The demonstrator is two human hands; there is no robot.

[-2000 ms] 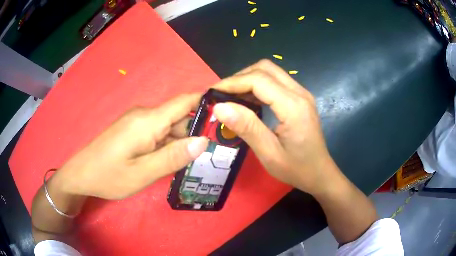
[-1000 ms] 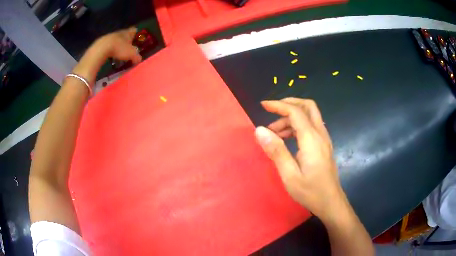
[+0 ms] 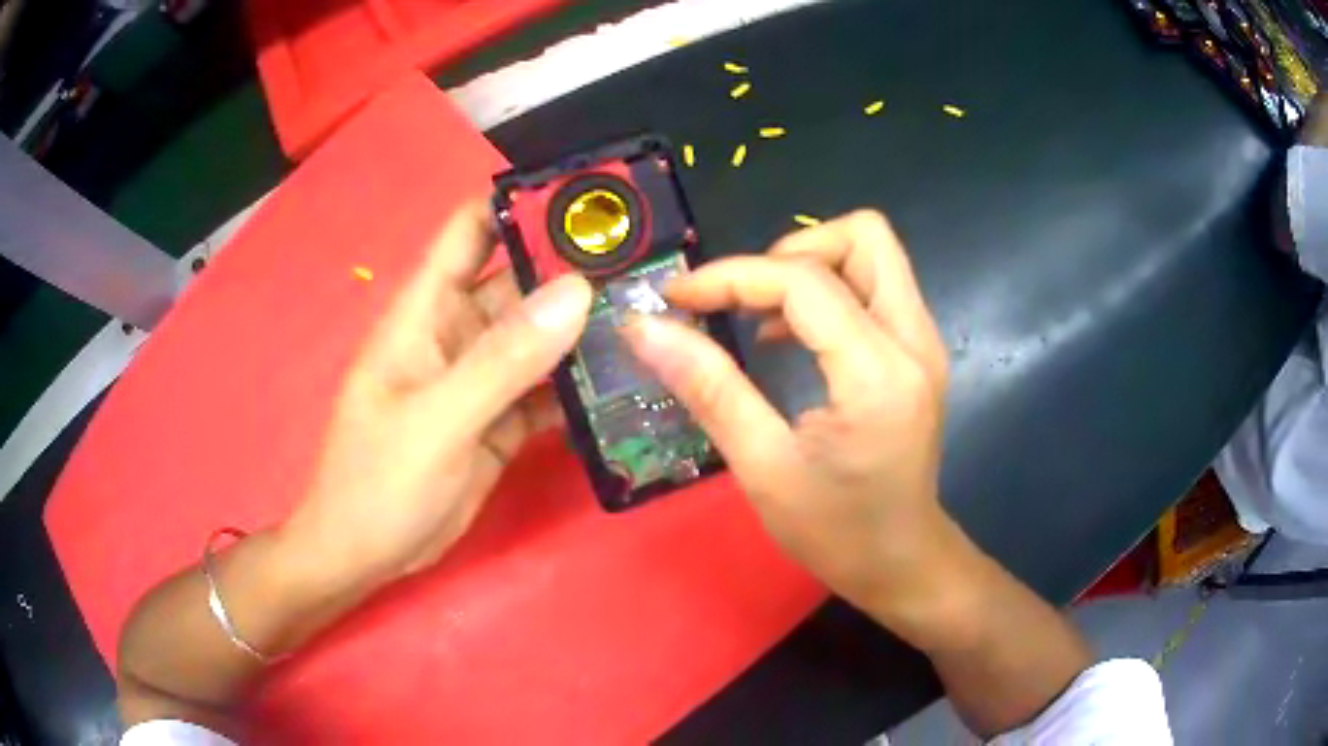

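Note:
The phone unit (image 3: 631, 382) is a black frame with its insides showing, held tilted above the red mat (image 3: 291, 423). A gold-yellow disc (image 3: 596, 223) in a black ring sits in the red housing at its far end. The green circuit board (image 3: 658, 437) fills the near part. My left hand (image 3: 437, 386) grips the unit's left side, thumb on its edge below the disc. My right hand (image 3: 816, 379) is over the board, thumb and index tips close together beside a small whitish patch. Whether they pinch anything cannot be told.
Small yellow pieces (image 3: 772, 133) lie on the dark bench, and one is on the mat. A red tray (image 3: 313, 73) is beyond the white edge rail (image 3: 546, 83). A pale post (image 3: 88, 241) stands left. Phone units (image 3: 1238, 51) cluster far right, near a person's sleeve (image 3: 1303, 364).
My left hand has come back from the conveyor side and now holds a phone unit over the mat. My right hand has moved in over its board. A red tray has moved along the belt.

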